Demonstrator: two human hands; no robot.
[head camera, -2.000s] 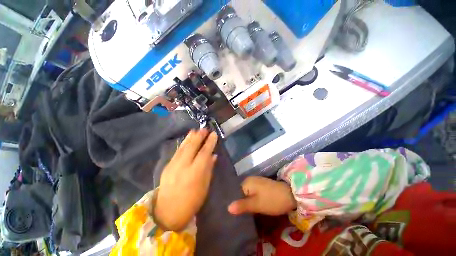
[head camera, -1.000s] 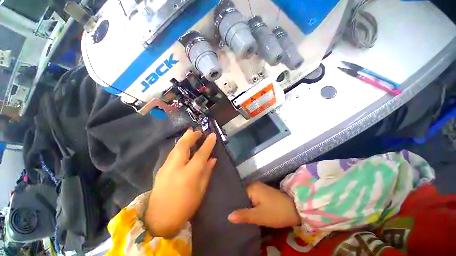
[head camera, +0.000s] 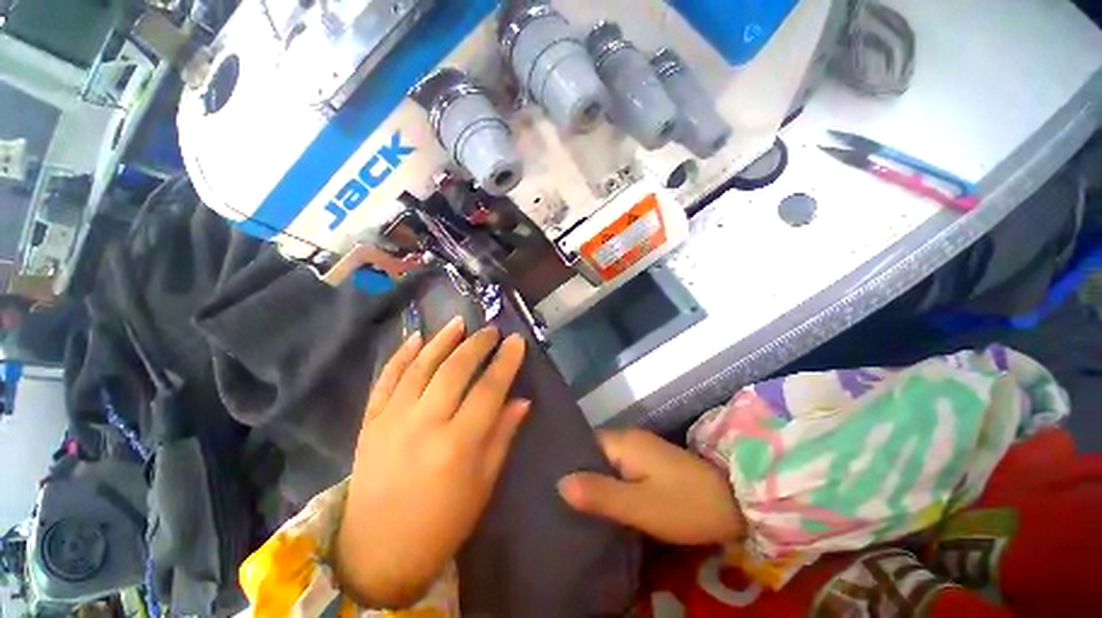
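A dark grey garment piece (head camera: 550, 483) runs from the wearer's lap up to the presser foot (head camera: 489, 302) of a white and blue JACK overlock machine (head camera: 326, 157). My left hand (head camera: 429, 447) lies flat on the cloth, its fingers slightly spread, fingertips just in front of the foot. My right hand (head camera: 659, 485) holds the right edge of the cloth lower down, thumb on top and fingers hidden under or behind the edge. The needle is too small to make out.
A garment bundle (head camera: 181, 326) is heaped left of the machine. Right of the foot are a guard with an orange label (head camera: 624, 242) and a dark cloth plate (head camera: 634, 324). A blue slim tool and a pink one (head camera: 924, 187) lie on the white table (head camera: 773, 272). Grey coiled cord (head camera: 873, 51) lies behind.
My left hand has moved slightly down and left, its fingers more spread. My right hand has shifted slightly right, still on the cloth edge. The camera view has shifted a little.
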